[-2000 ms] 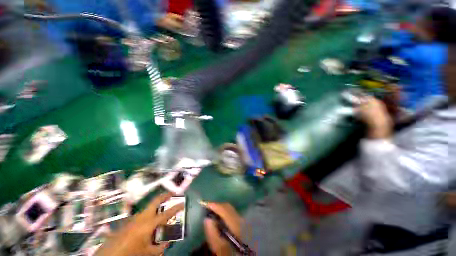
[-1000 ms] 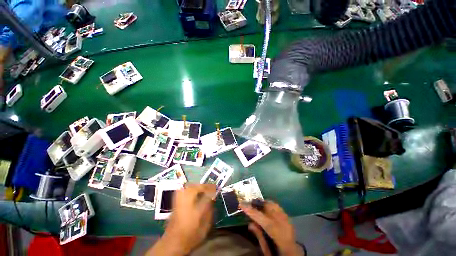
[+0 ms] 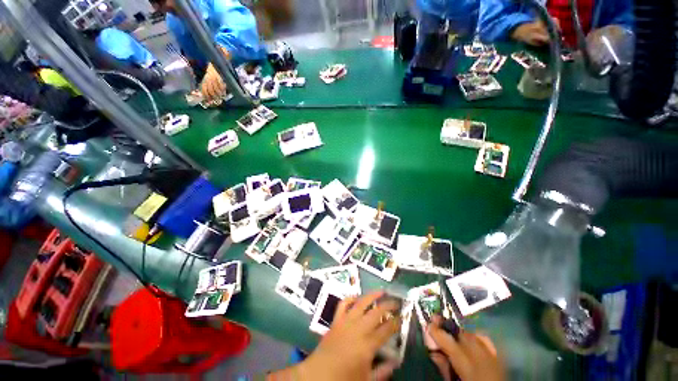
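My left hand is at the bottom centre, slightly blurred, with its fingers around a white device housing that they mostly cover. My right hand is just right of it, closed on the dark handle of a soldering iron. The iron's tip cannot be made out. In front of the right hand lies an opened housing with a green circuit board. A white housing with a screen lies to its right. A pile of opened housings lies ahead and to the left.
The clear fume hood hangs at the right, above a round bowl of silver scraps. A metal gooseneck stands beside it. A blue box and a solder spool are at left. Red crates are below. People in blue smocks sit opposite.
The view has swung to the left, so the pile and hood appear further right. My left hand has moved from the pile's front edge to beside my right hand.
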